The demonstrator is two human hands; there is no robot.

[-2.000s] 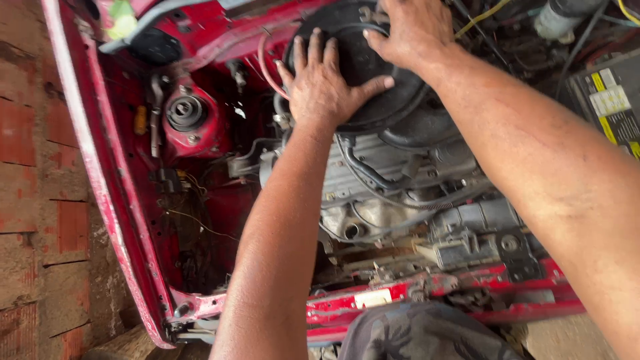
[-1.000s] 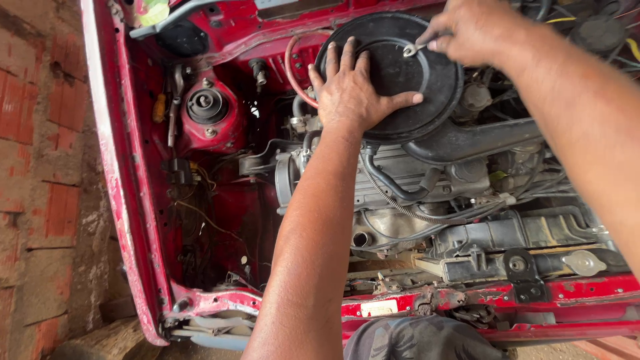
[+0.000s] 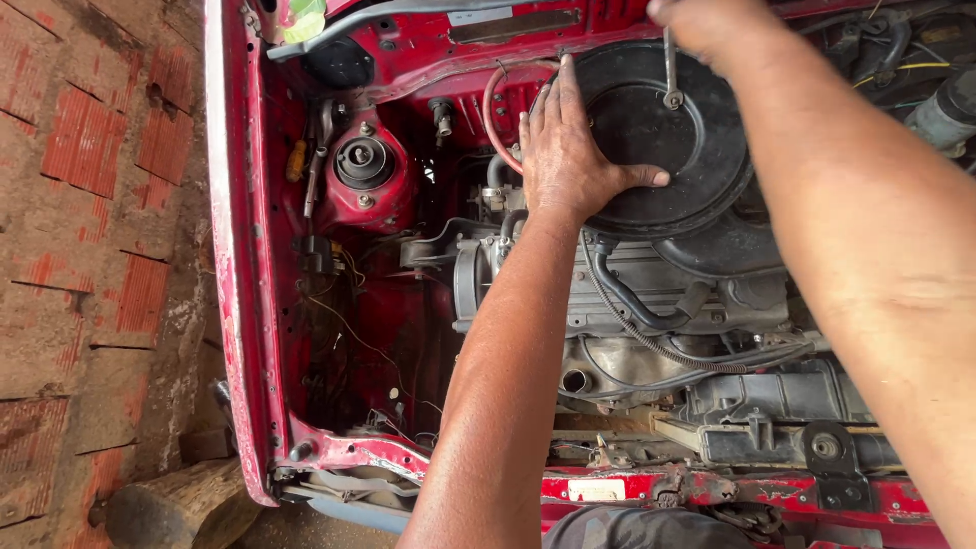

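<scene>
A round black air filter housing (image 3: 648, 152) sits over the engine. My left hand (image 3: 572, 149) lies on the housing's left side, fingers spread and thumb across the lid, holding no tool. At the top edge my right hand (image 3: 709, 23), blurred and partly cut off, grips a metal wrench (image 3: 671, 69). The wrench's lower end rests at a nut on the lid, right of its centre. Below the housing lies the ribbed engine cover (image 3: 534, 305), with a black hose (image 3: 633, 301) running over it.
The red fender edge (image 3: 229, 229) borders the bay at left, beside a brick wall (image 3: 91, 137). A strut mount (image 3: 364, 162), a screwdriver with a yellow handle (image 3: 296, 160) and a socket tool (image 3: 314, 183) are left of the engine. The red front crossmember (image 3: 717, 488) runs below.
My right hand has moved up and away from the lid's nut, while the wrench end stays there. My left hand remains on the housing. The view has shifted.
</scene>
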